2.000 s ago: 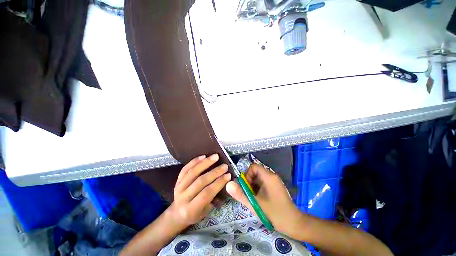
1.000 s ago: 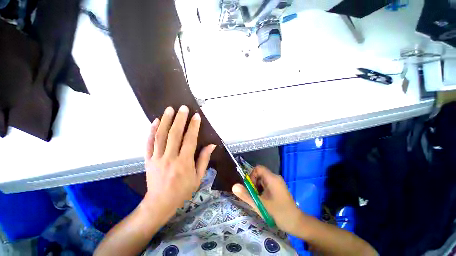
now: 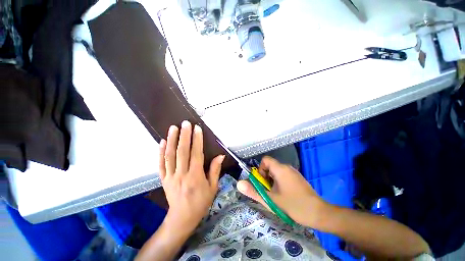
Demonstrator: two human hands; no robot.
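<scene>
A long dark brown stitched piece (image 3: 140, 69) lies over the table's front edge, with a pale stitch line near each side. My left hand (image 3: 188, 171) lies flat on its near part, fingers slightly spread, pressing it down. My right hand (image 3: 288, 191) holds the scissors (image 3: 270, 198) by their green and yellow handles. The silver blades point up and left along the piece's right edge at the table edge. The near end of the piece is partly hidden by my left hand.
A pile of dark brown pieces (image 3: 48, 102) lies at the left. Black thread snips (image 3: 386, 54) lie at the right. Machine parts with a grey round piece (image 3: 252, 43) stand at the back. Blue bins (image 3: 329, 168) are below the ruler-marked table edge (image 3: 352, 116).
My left hand has moved from the near end up onto the piece and flattened. The piece has slid toward me, so its far end now shows. The scissors remain in my right hand.
</scene>
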